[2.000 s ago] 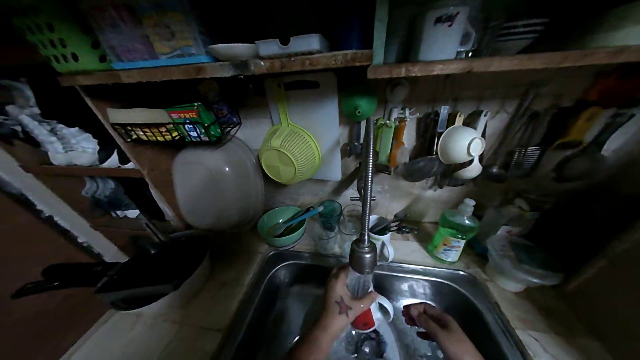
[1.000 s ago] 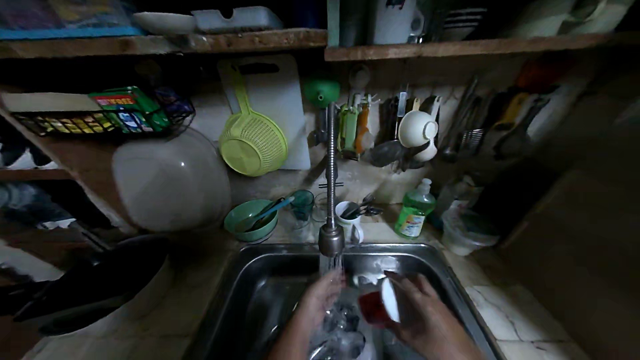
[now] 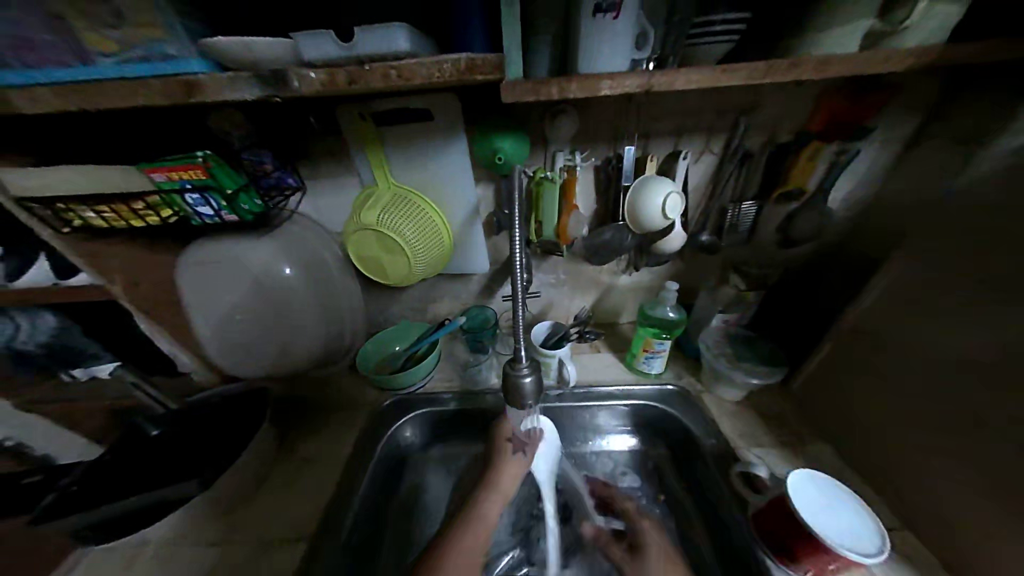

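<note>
Under the water from the flexible metal faucet (image 3: 522,376), my left hand (image 3: 516,452) grips a white spoon (image 3: 549,464) near its bowl, which points up toward the faucet head. My right hand (image 3: 632,528) is just right of the spoon's handle, fingers curled; blur leaves it unclear whether it holds anything. Both hands are over the stainless steel sink (image 3: 416,448), where some dishes lie low beneath them, hard to make out. A red mug with a white interior (image 3: 836,516) stands on the counter at the sink's right edge.
Behind the sink stand a green bowl (image 3: 384,352), a glass (image 3: 479,324), a white mug of cutlery (image 3: 552,360) and a green dish soap bottle (image 3: 656,332). A lidded plastic tub (image 3: 736,360) is farther right. A dark pan (image 3: 176,456) lies left; a wooden shelf (image 3: 400,78) runs above.
The red mug, held in my right hand over the sink a second ago, now stands on the counter at the right. A white spoon is now in my left hand under the water.
</note>
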